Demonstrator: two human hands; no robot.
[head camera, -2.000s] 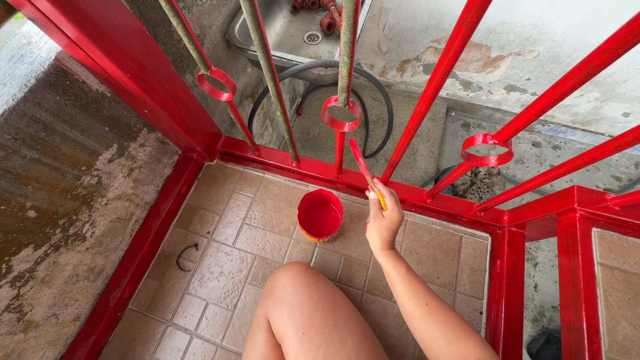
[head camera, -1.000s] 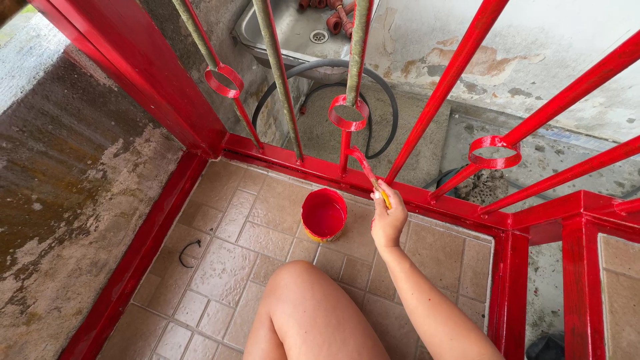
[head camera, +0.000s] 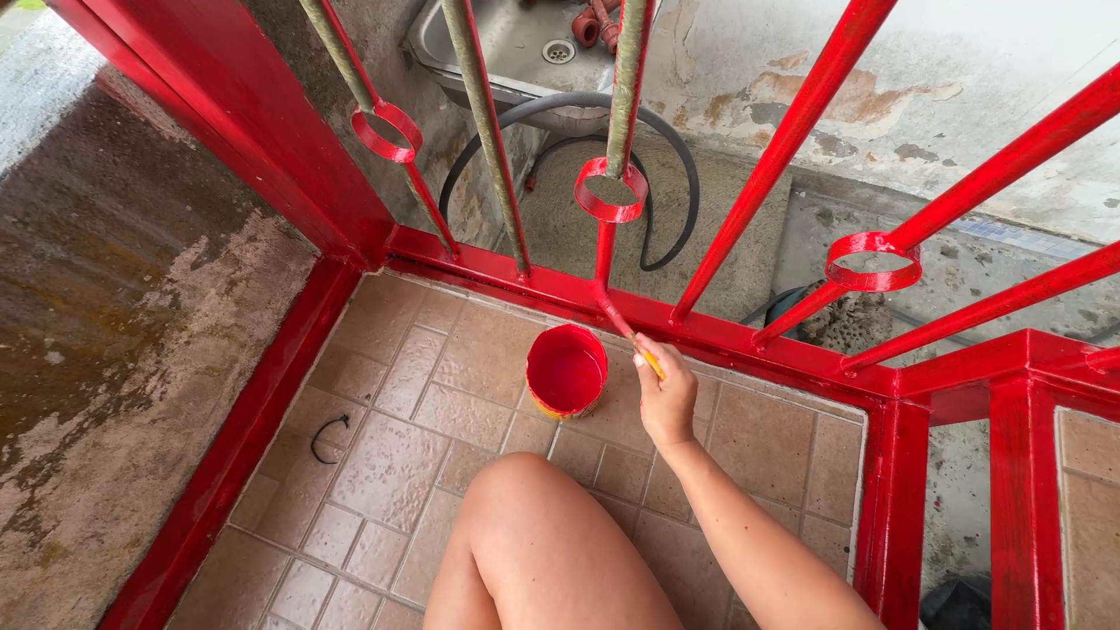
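Observation:
My right hand (head camera: 667, 394) is closed around the yellow handle of a paintbrush (head camera: 619, 317), whose red-coated end touches the foot of a metal bar (head camera: 605, 254) where it meets the bottom rail. Higher on that bar is a red ring (head camera: 611, 191); above the ring the bar shows greenish, unpainted metal with a red edge. A small tub of red paint (head camera: 567, 372) stands on the tiles just left of my hand, its rim and sides smeared. My left hand is out of view.
Red bars cross in front, joined to a red bottom rail (head camera: 752, 346). Beyond them are a steel sink (head camera: 525, 74), a grey hose (head camera: 691, 175) and a peeling wall. A stained wall (head camera: 131, 306) rises at left. A thin black strip (head camera: 324, 442) lies on the tiles. My bent knee is below the tub.
The brush end has moved down the short bar below the ring, from near the ring to the bar's foot. My right hand keeps hold of the brush.

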